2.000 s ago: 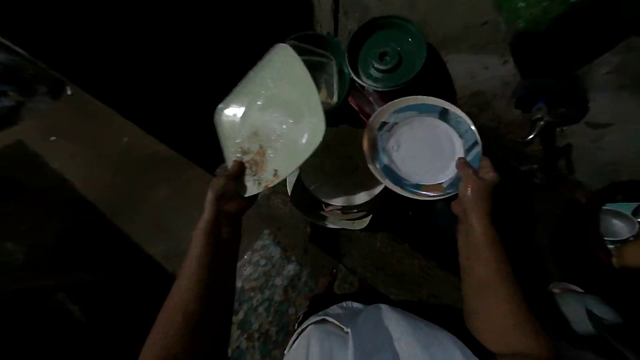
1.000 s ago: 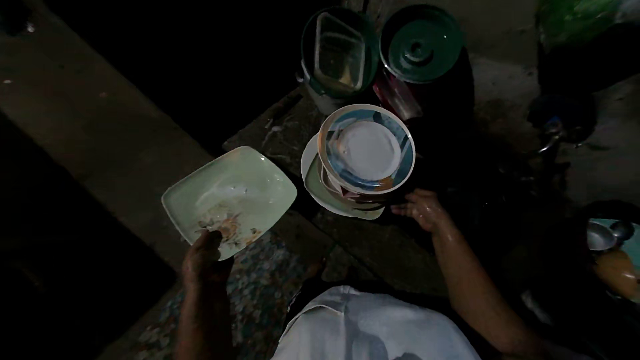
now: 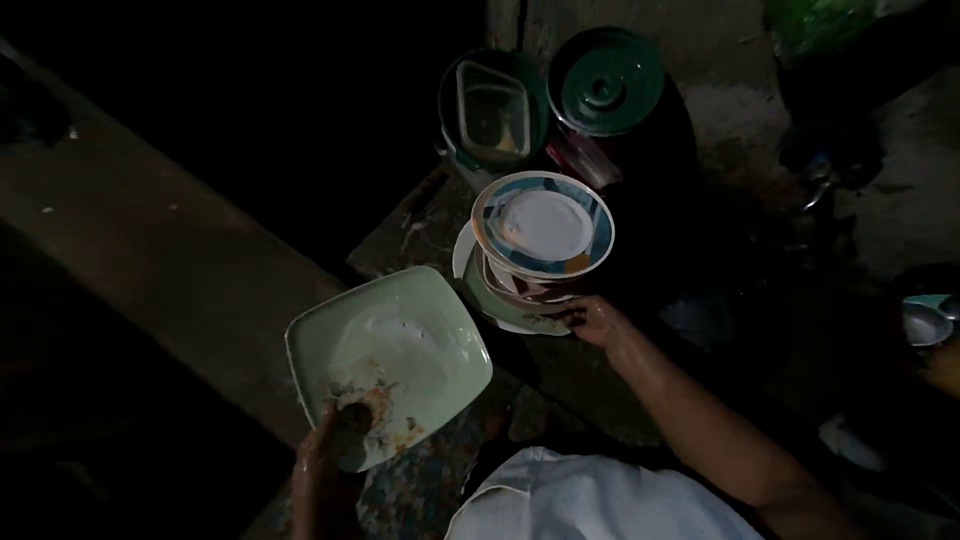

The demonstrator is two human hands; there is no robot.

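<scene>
My left hand (image 3: 334,435) grips the lower left edge of a square pale green plate (image 3: 420,330), whose surface carries food scraps near the thumb. To the right stands a stack of plates, topped by a round plate with a blue patterned rim (image 3: 596,251). Under it are more plates, the lowest a pale green one (image 3: 491,300) with scraps on its edge. My right hand (image 3: 592,319) touches the lower right side of the stack with its fingertips; whether they close on a plate is hard to see.
Behind the stack are a bucket (image 3: 446,97) with a clear plastic container (image 3: 495,112) in it and a round green lid (image 3: 611,82). A crumpled plastic packet (image 3: 585,157) lies between them and the stack. Metal bowls (image 3: 926,322) are at the far right; a ledge edge runs along the left.
The blue-rimmed plate, held in my right hand two seconds ago, now lies on the stack. The square plate has moved lower, away from the buckets. My right hand has come to the stack's lower edge.
</scene>
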